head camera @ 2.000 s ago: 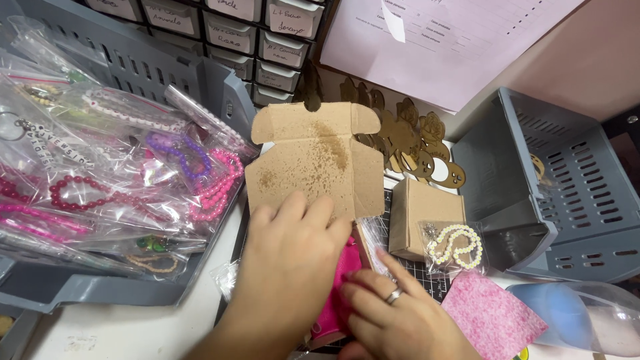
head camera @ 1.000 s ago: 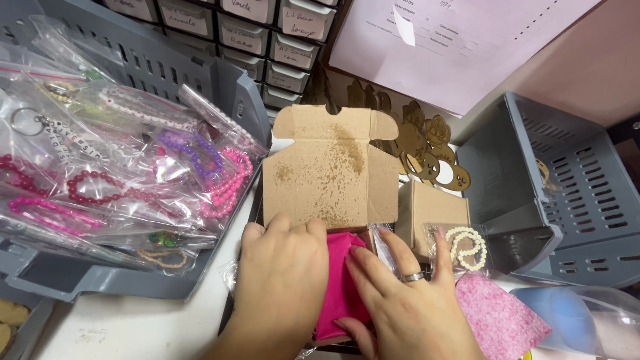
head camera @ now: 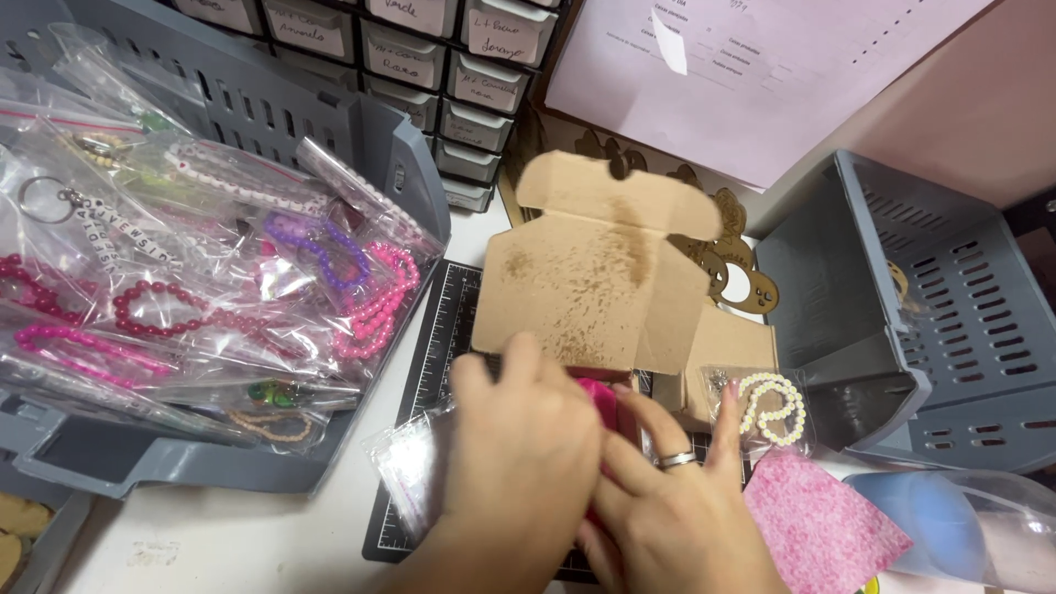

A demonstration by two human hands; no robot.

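Observation:
A small cardboard box (head camera: 577,297) stands with its speckled, stained lid raised, on a black cutting mat (head camera: 441,330). Bright pink fabric (head camera: 606,404) shows inside it, between my hands. My left hand (head camera: 528,445) is at the left part of the box, fingers bent down over its inside; its fingertips are hidden. My right hand (head camera: 668,487), with a ring, presses at the fabric and the right wall, fingers spread. Whether either hand grips the fabric is not plain. Close to my right fingertips lies a bagged pearl-like bead strand (head camera: 774,408), by a closed cardboard box (head camera: 734,355).
A grey plastic basket (head camera: 330,140) of bagged bead bracelets stands left. Another grey basket (head camera: 982,330) is at the right. Small labelled drawers (head camera: 478,124) rise behind. Pink patterned paper (head camera: 817,520), a blue rounded item (head camera: 916,520) and clear bags (head camera: 412,470) lie near my hands.
The raised box lid has tilted and turned. My left hand has shifted right over the pink fabric, covering more of it than a second ago.

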